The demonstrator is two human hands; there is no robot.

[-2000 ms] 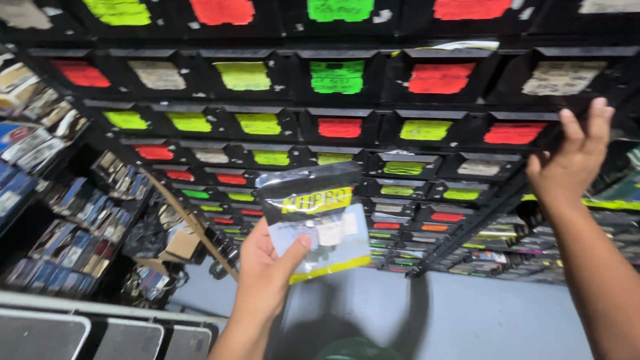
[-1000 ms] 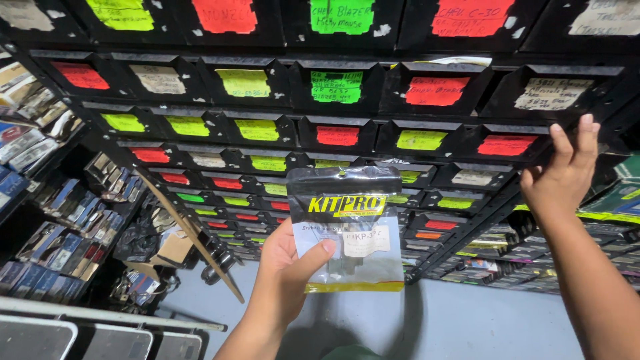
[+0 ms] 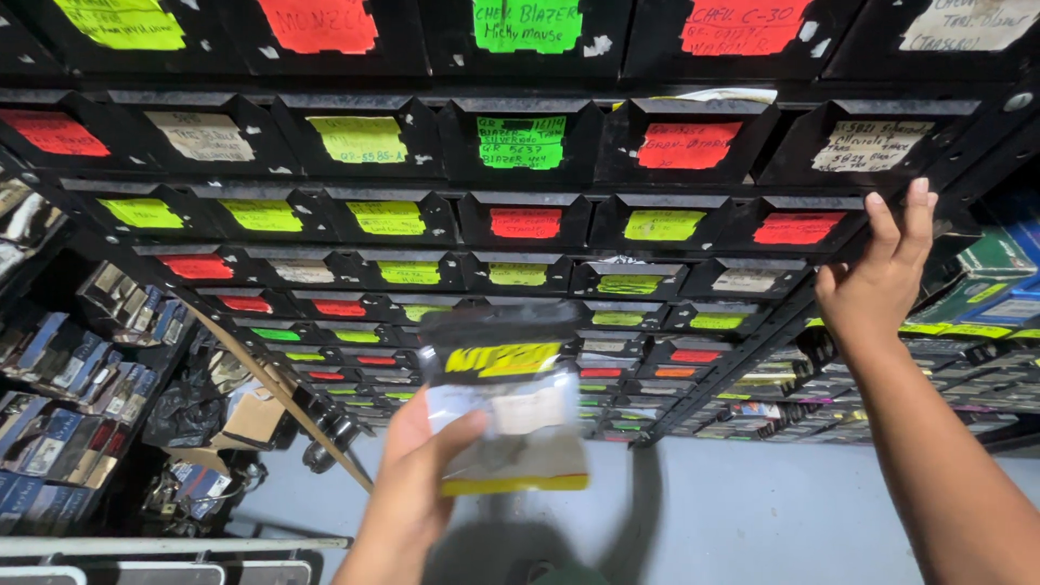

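My left hand [image 3: 422,467] grips a clear plastic parts packet [image 3: 512,451] by its left side, thumb across the front. The packet has a black and yellow Kitpro header, a white sticker and a yellow bottom edge; motion blurs it. It is held in front of a rack of black plastic bins [image 3: 520,183] with red, yellow, green and white handwritten labels. My right hand [image 3: 881,272] rests with spread fingers against the rack's black metal upright [image 3: 934,199], beside a bin with a white label [image 3: 869,146], and holds nothing.
Shelves of boxed parts [image 3: 73,414] stand at the left. A wooden pole [image 3: 276,394] leans by an open cardboard box [image 3: 253,418]. Green boxes [image 3: 987,264] sit on shelving at the right. A pale metal rail [image 3: 171,546] crosses the lower left, above the grey floor [image 3: 731,504].
My left hand and the packet have moved slightly, and the packet is blurred where its header was sharp a second ago. My right hand remains at the rack's upright.
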